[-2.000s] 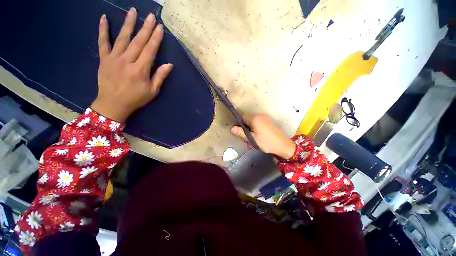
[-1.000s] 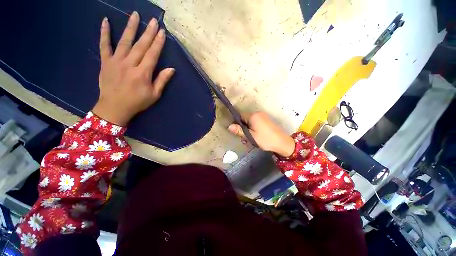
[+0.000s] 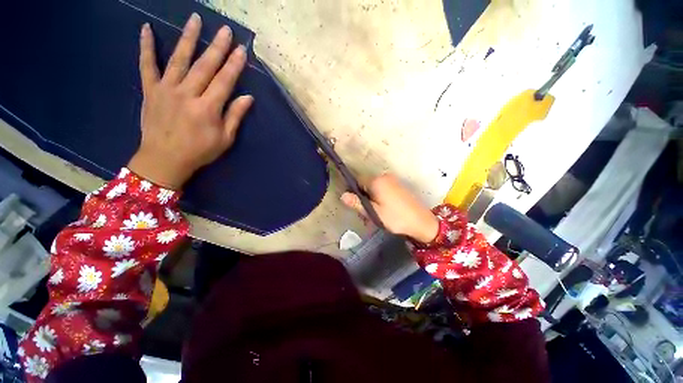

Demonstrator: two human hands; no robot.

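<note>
A dark navy cut piece (image 3: 277,172) with pale chalk lines lies on the cream table (image 3: 359,67), its rounded end towards the middle of the view. My left hand (image 3: 187,105) lies flat on the cloth with its fingers spread and holds nothing. My right hand (image 3: 393,207) grips the handles of the tailor's shears (image 3: 329,152). Their long dark blades lie along the cloth's right edge and point up and left. Whether the blades are apart is hard to tell.
Right of the shears are a pinkish chalk (image 3: 469,129), a yellow curved tool (image 3: 498,142), eyeglasses (image 3: 517,173) and a dark cylinder (image 3: 530,236). A white chalk (image 3: 350,239) lies near a gridded sheet (image 3: 374,262). A dark offcut (image 3: 463,19) is at the top.
The cloth's notched corner and rounded end sit slightly further right and lower in view. My left hand has shifted slightly left. My right hand still holds the shears along the edge.
</note>
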